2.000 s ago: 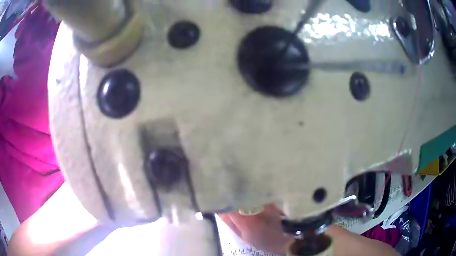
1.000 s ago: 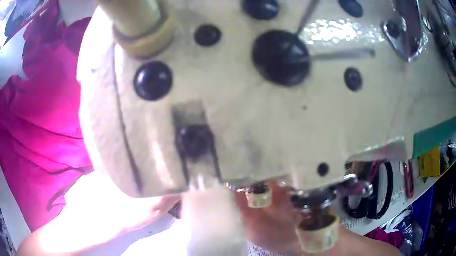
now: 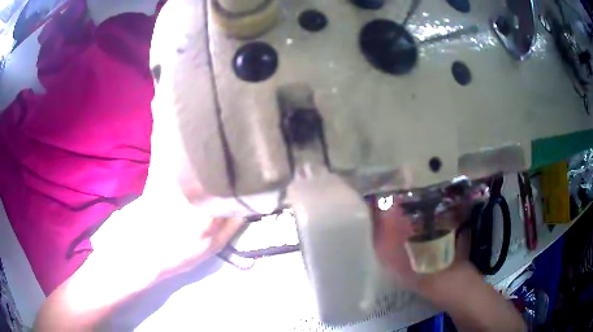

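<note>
The cream-white sewing machine head [image 3: 390,117] fills the upper middle. Its pale plastic guard [image 3: 338,253] hangs at the front, beside a cream knob [image 3: 431,251]. Magenta cloth [image 3: 84,142] lies on the table left of the head. My left hand [image 3: 208,230] reaches in from the lower left toward the needle area; glare washes it out and its fingertips are unclear. My right hand [image 3: 396,243] is behind the guard and knob, its fingers mostly hidden. What either hand holds cannot be seen.
Black-handled shears [image 3: 497,233] lie right of the machine, with red-pink snips [image 3: 528,211] and a yellow box [image 3: 556,191] beside them. The white table's curved front edge [image 3: 540,249] shows at right, with printed ruler marks along the bottom. A green panel [image 3: 562,149] is at right.
The machine head sits higher and further right in the view, so more of the guard, both arms and the magenta cloth show. A dark-edged bed area is now visible beside my left hand.
</note>
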